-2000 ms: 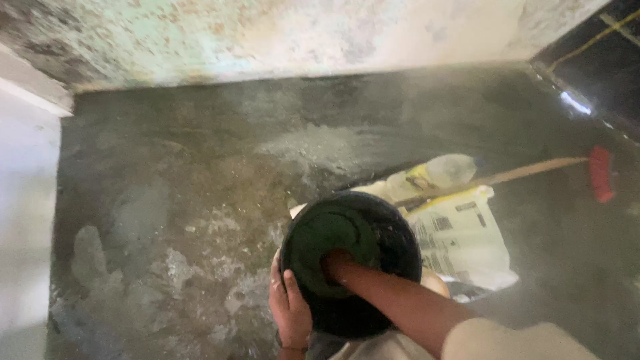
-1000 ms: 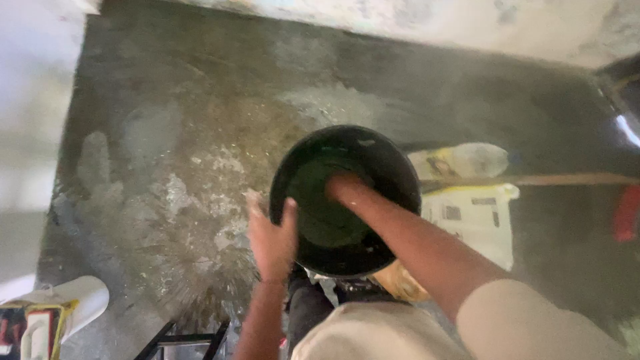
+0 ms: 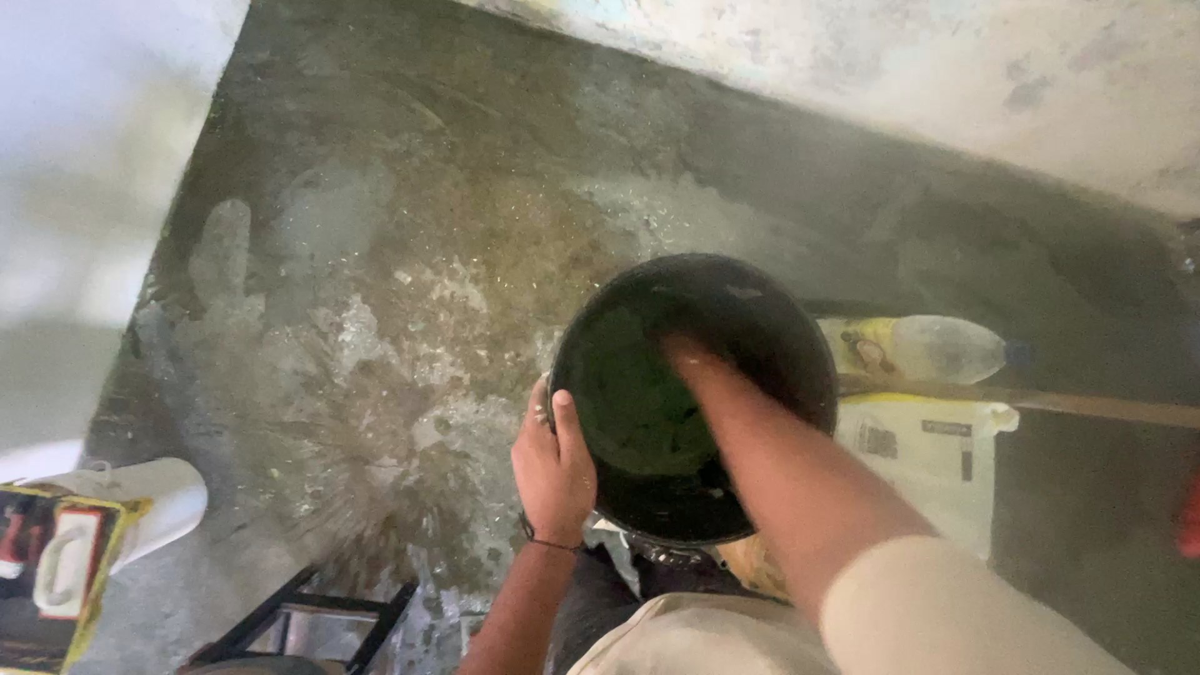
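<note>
A round black bucket (image 3: 811, 375) is at the middle of the view, above my legs. My left hand (image 3: 555, 459) grips its left rim, thumb over the edge and fingers outside. My right forearm reaches down inside the bucket, and my right hand (image 3: 689, 361) is sunk in the dark inside; its fingers are hidden, so whether they hold anything does not show. What the bucket holds looks dark green and is too dim to name.
Right of the bucket lie a clear plastic bottle (image 3: 947, 349), a wooden broom handle (image 3: 1078, 405) and a white printed sack (image 3: 937, 459). A white cylindrical container (image 3: 173, 506) lies at lower left, beside a printed box (image 3: 66, 562). A black metal frame (image 3: 375, 609) stands near my left forearm.
My left hand was off the rim with its fingers spread one second ago and now grips it. My right hand stays inside the bucket. The view has turned and shifted left.
</note>
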